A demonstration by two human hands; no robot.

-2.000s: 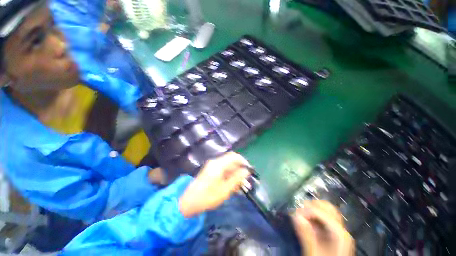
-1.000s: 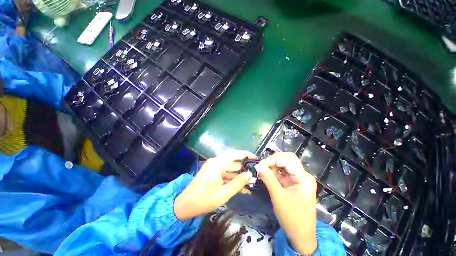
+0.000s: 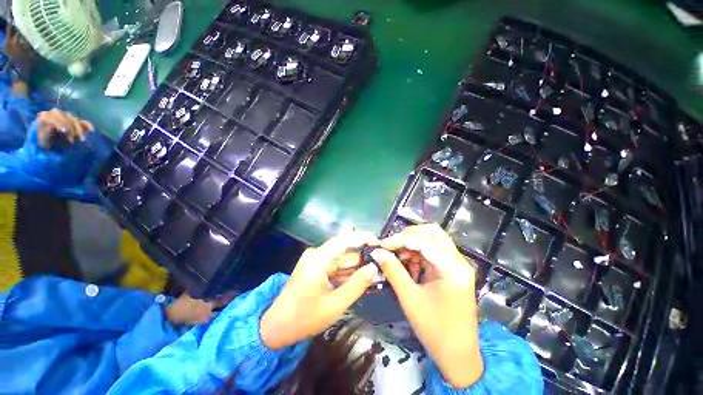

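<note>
My left hand (image 3: pixel 312 297) and my right hand (image 3: pixel 439 297) meet at the lower middle, fingertips together on a small black module (image 3: pixel 371 253). The fingers cover most of it. On the left, a glossy black blister tray (image 3: pixel 266 166) holds modules with silver-white patches in its upper and left pockets; its other pockets are bare. On the right, a black component tray (image 3: pixel 482 221) holds small clear-grey pieces with thin red and black wires and white tips.
A co-worker's blue sleeve (image 3: pixel 69 332) and a hand (image 3: pixel 62 127) are at the left. A pale green fan (image 3: pixel 58 27), a white flat object (image 3: pixel 128 69) and a grey oval object (image 3: pixel 168 28) stand top left. A loose module (image 3: pixel 361 17) lies on the green mat (image 3: pixel 408 92).
The view has shifted, so the trays sit further left and higher. My hands, apart two seconds ago, have stayed together on the module since one second ago. A co-worker's hand now shows at left.
</note>
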